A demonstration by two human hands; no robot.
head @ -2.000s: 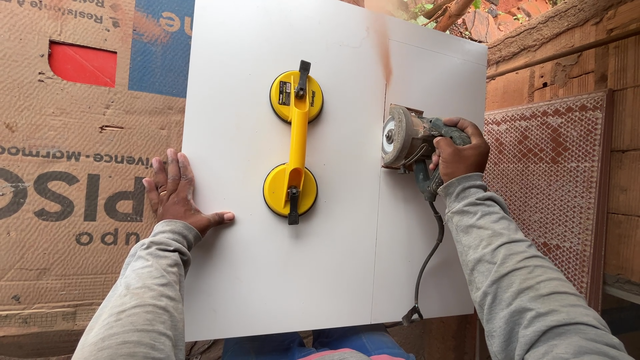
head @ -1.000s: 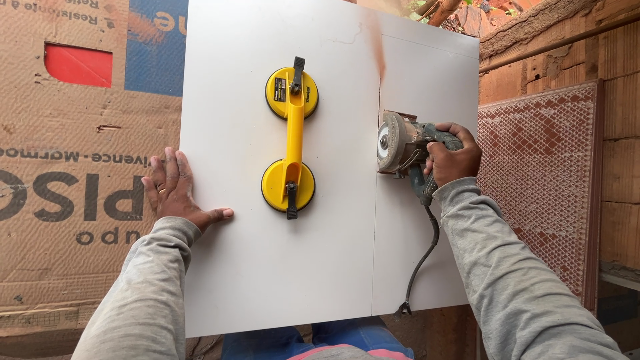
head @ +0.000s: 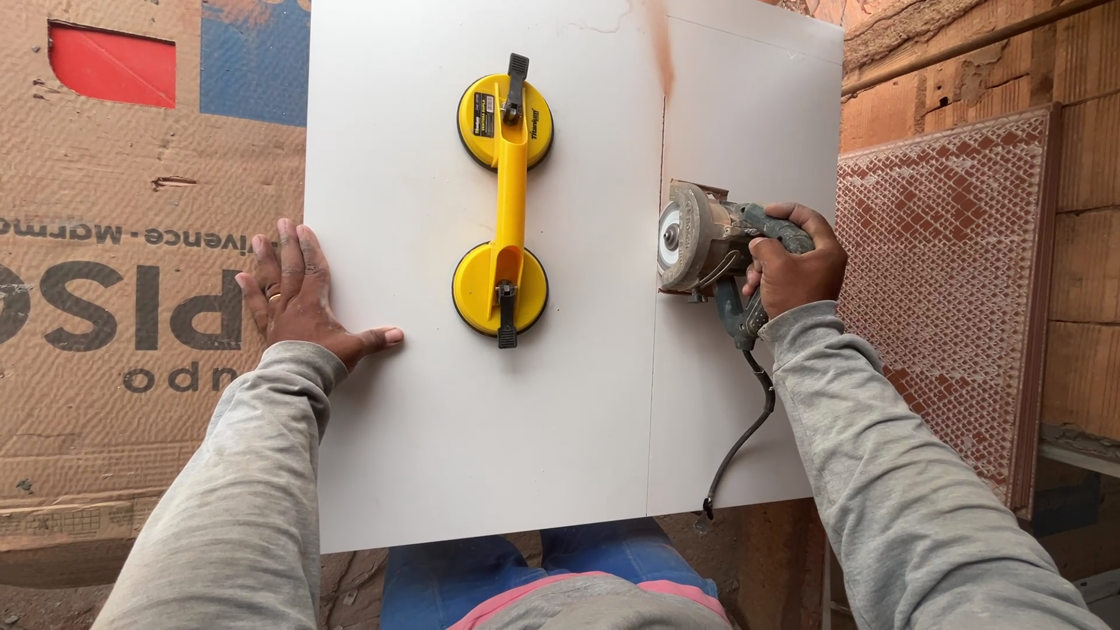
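My right hand [head: 798, 262] is closed around the handle of a circular tile saw [head: 700, 232], whose white disc faces left on a large white tile [head: 577, 394]. A thin line runs down the tile; above the saw it looks dark as a cut, with reddish dust [head: 658, 48] beyond. The saw's black cord [head: 744, 429] hangs over the near edge. Spread over the tile's left edge, my left hand [head: 302, 302] wears a ring, with its thumb on the tile. Between my hands, a yellow double suction-cup lifter [head: 511, 206] sits on the tile, held by neither hand.
Printed cardboard [head: 79, 420] lies left of the tile. At the right, a reddish tile [head: 954, 289] with a white mesh pattern on its face leans near a wall of hollow clay bricks [head: 1085, 280]. My legs in blue jeans [head: 464, 569] are below the near edge.
The saw in my right hand has moved slightly toward me along the line, leaving a longer dark cut above it. My left hand stays at the tile's left edge, and the lifter stays put.
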